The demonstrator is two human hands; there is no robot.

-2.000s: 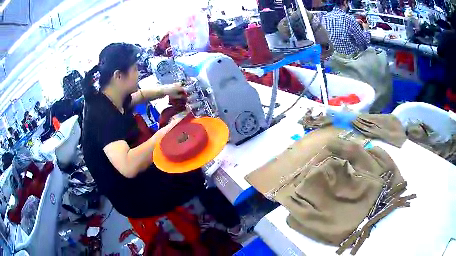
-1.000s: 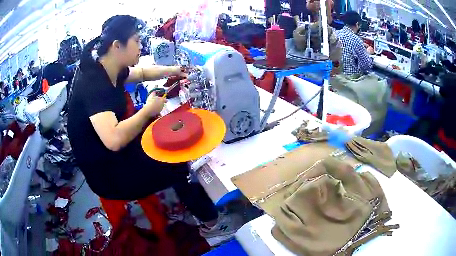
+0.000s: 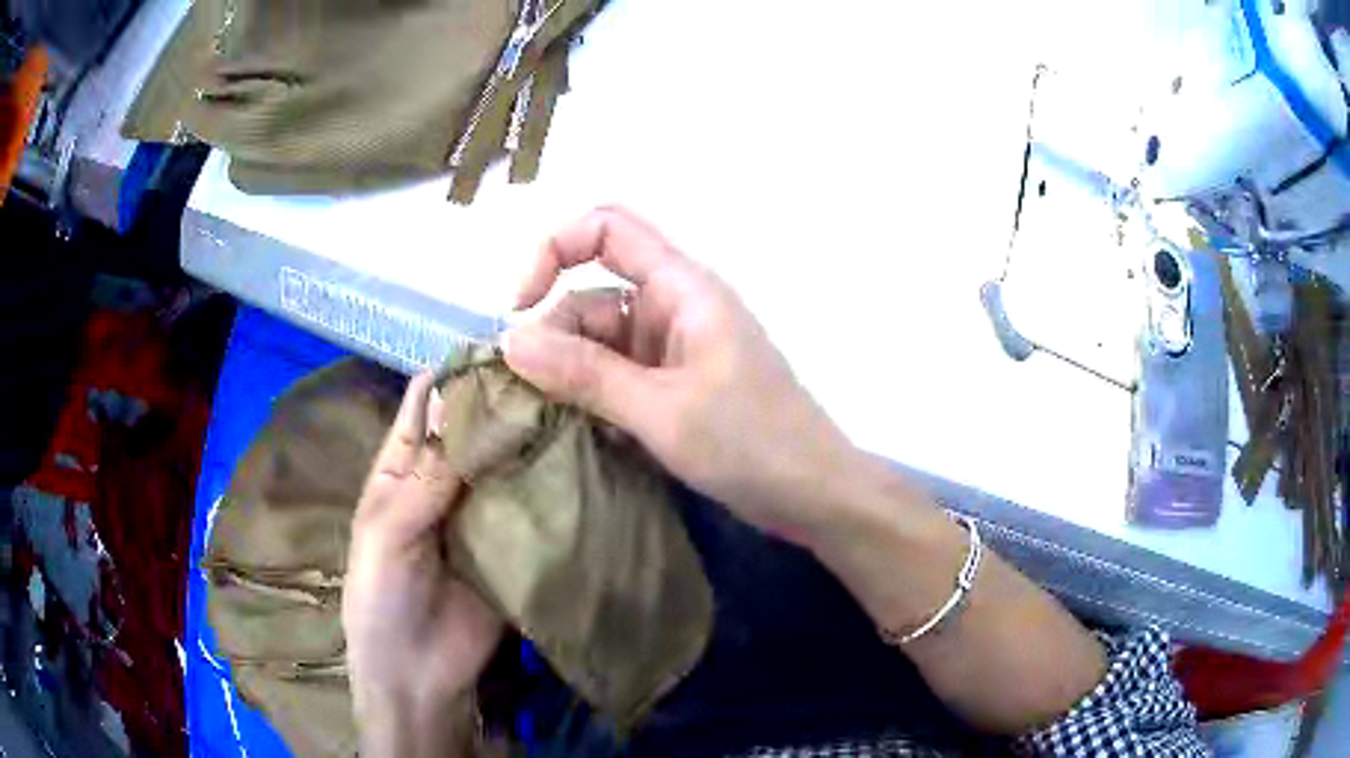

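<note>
A limp khaki-brown pocket piece point(image 3: 592, 548) is bunched at its top between my two hands, in front of the table edge. My left hand point(image 3: 422, 570) holds it from the left side, its fingers partly hidden behind the cloth. My right hand point(image 3: 674, 370) pinches the gathered top edge with thumb and fingers. The lower part of the piece hangs free to a rounded corner. No zipper can be made out on it.
A heap of khaki pieces point(image 3: 289, 555) lies on blue at lower left. A stack of pieces point(image 3: 356, 89) with zipper tails is at upper left. The sewing machine point(image 3: 1258, 104), a slim phone-like object point(image 3: 1180, 385) and loose brown zippers point(image 3: 1295, 430) are at right.
The view has swung from the neighbouring worker down to my own table. Both my hands and the held piece are now in view. The stack now shows at upper left.
</note>
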